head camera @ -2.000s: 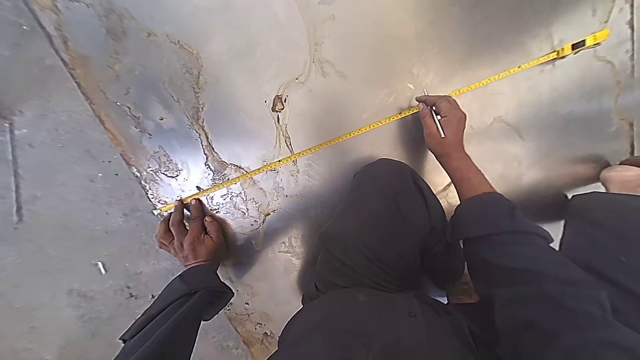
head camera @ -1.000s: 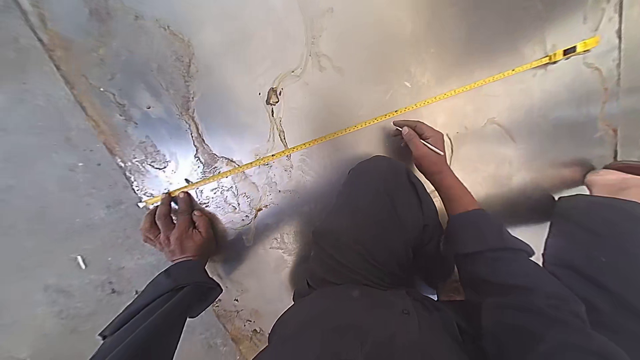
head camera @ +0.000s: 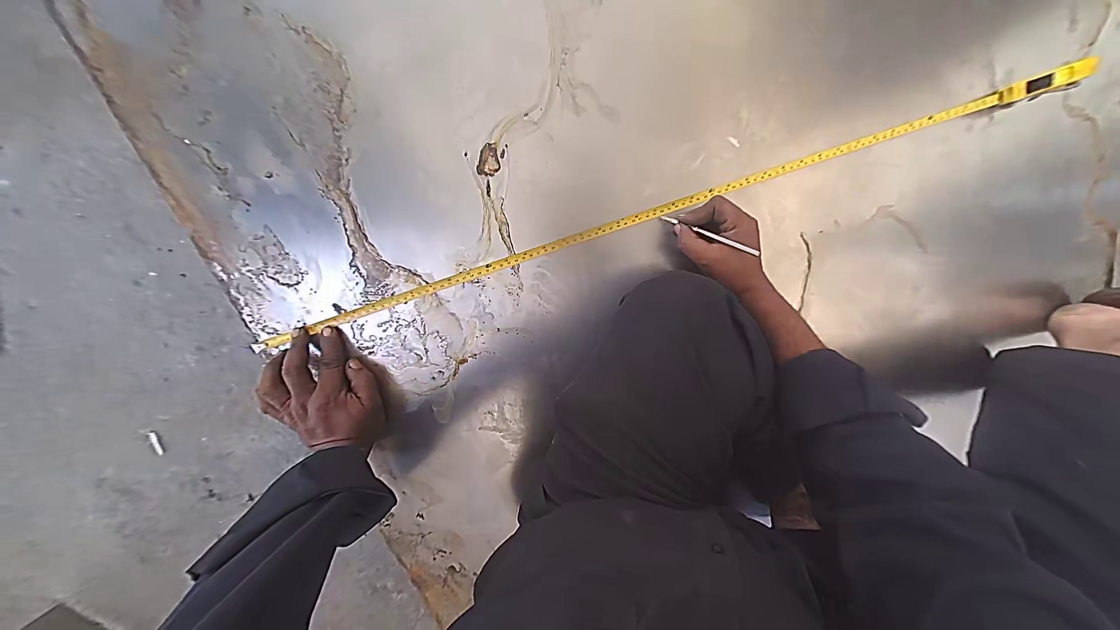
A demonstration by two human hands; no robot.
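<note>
A yellow tape measure (head camera: 604,229) lies extended diagonally across a stained, shiny metal sheet (head camera: 630,114), its case at the upper right. At the tape's lower-left end, the fingertips of my left hand (head camera: 324,394) press on the blade near its end hook. My right hand (head camera: 722,245) grips a thin white pencil-like stick (head camera: 724,240), with the stick's tip close to the tape's lower edge around the middle of its length. Its fingers rest just below the blade. What lies under my left fingertips is hidden.
A dark cloth-covered rounded form (head camera: 665,394) fills the lower middle, between my arms. Bare skin of a body part (head camera: 1085,325) shows at the right edge beside dark cloth. A small white piece (head camera: 156,443) lies on the grey surface left of the sheet's edge.
The stick in my right hand has turned from steep to slanting, its tip now pointing left. The hand has shifted slightly down and left along the tape. My left hand stays at the tape's end.
</note>
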